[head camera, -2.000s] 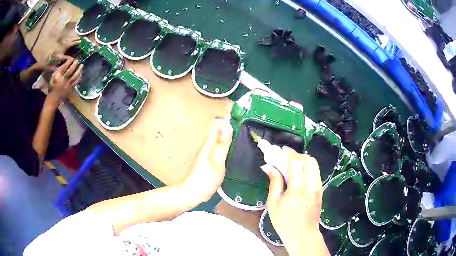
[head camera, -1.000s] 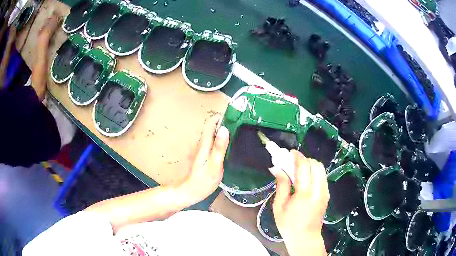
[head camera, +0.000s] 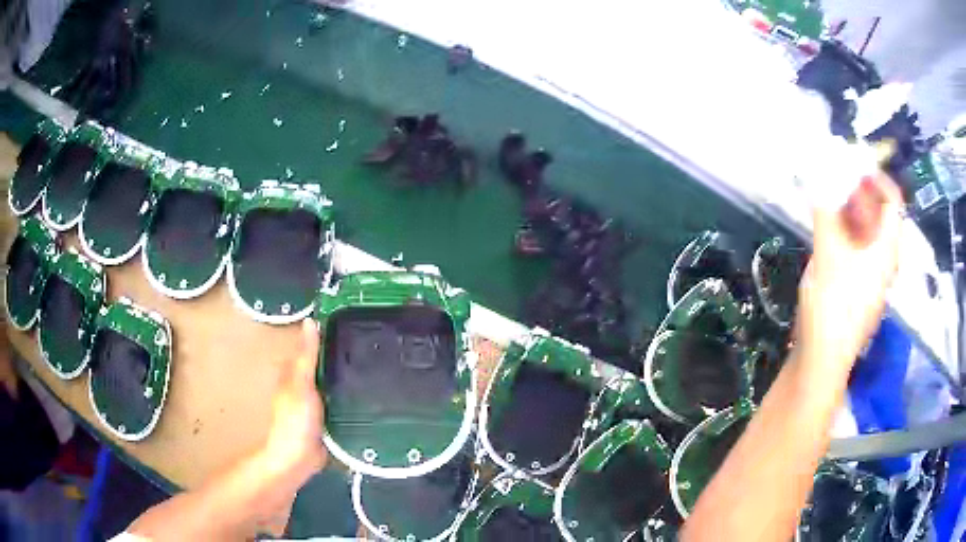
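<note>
A green-and-black housing (head camera: 397, 371) lies upright in front of me, partly over another housing (head camera: 413, 506). Its dark recess faces up. My left hand (head camera: 286, 418) holds its left edge, with the fingers partly hidden behind it. My right hand (head camera: 863, 217) is far from it, raised at the upper right by the white shelf, and blurred. A small whitish glue bottle with a yellowish tip (head camera: 881, 150) seems to be at its fingertips, but blur hides the exact grip.
Rows of housings (head camera: 191, 233) lie on the tan cardboard (head camera: 228, 365) at left. More housings (head camera: 694, 365) are piled at right. Loose small black parts (head camera: 577, 254) lie on the green surface (head camera: 286, 106) behind. The white shelf (head camera: 678, 95) curves across the top; dark items lie at its right end.
The view has turned right. My right hand has moved from the housing's recess up and right to the shelf, taking the glue bottle away. My left hand stays at the housing's left edge.
</note>
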